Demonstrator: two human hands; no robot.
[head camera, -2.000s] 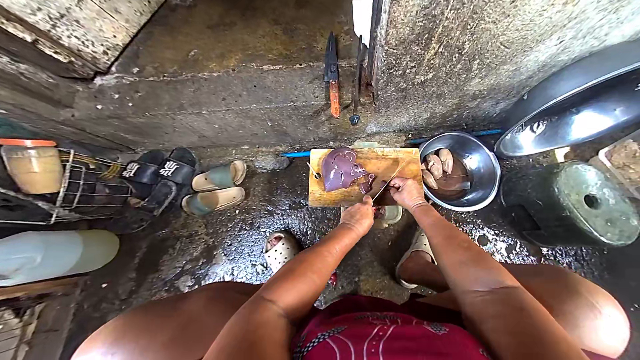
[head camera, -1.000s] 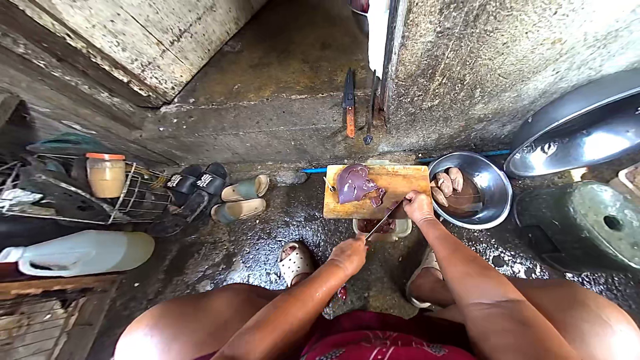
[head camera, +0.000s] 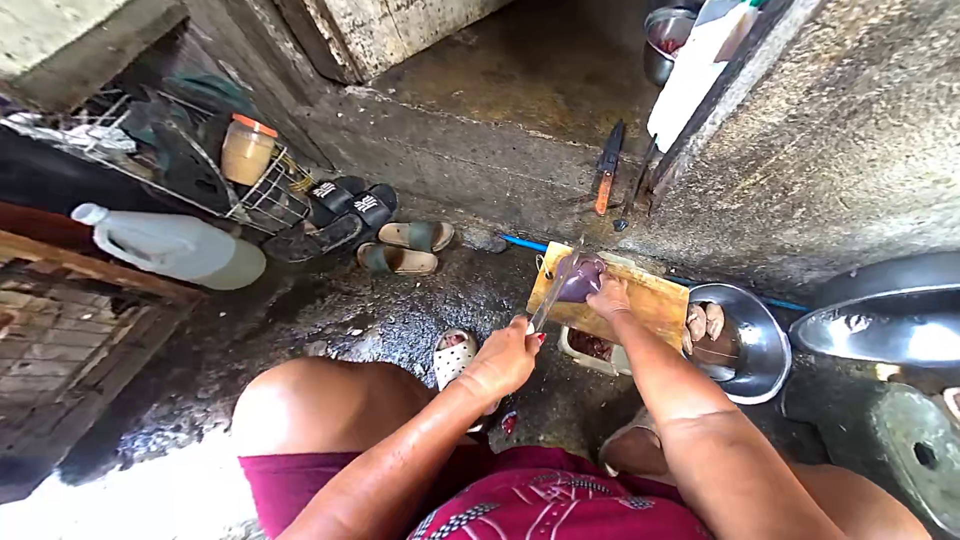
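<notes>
My left hand (head camera: 510, 356) grips the handle of a long-bladed knife (head camera: 556, 291). The blade lies across the left side of a glossy, dark purple piece of raw liver (head camera: 579, 279). My right hand (head camera: 609, 297) has its fingers on the liver's right edge. The liver rests on the left part of a wooden cutting board (head camera: 651, 306), tilted in view. A plastic container (head camera: 615, 361) with dark red pieces stands partly under the board's near edge. To the right is a metal basin (head camera: 772, 356) with several pale brown pieces of meat (head camera: 715, 321) in it.
A knife with an orange handle (head camera: 604, 193) lies by the concrete step (head camera: 480, 150). A metal pot (head camera: 660, 64) stands above. Sandals (head camera: 416, 235), a plastic jug (head camera: 180, 247) and a wire rack (head camera: 274, 191) with a jar (head camera: 247, 150) are at left. A large basin (head camera: 885, 330) leans at right.
My right hand has moved left along the board onto the liver. The knife, earlier at the board's near edge, is now over the liver. The view has swung left.
</notes>
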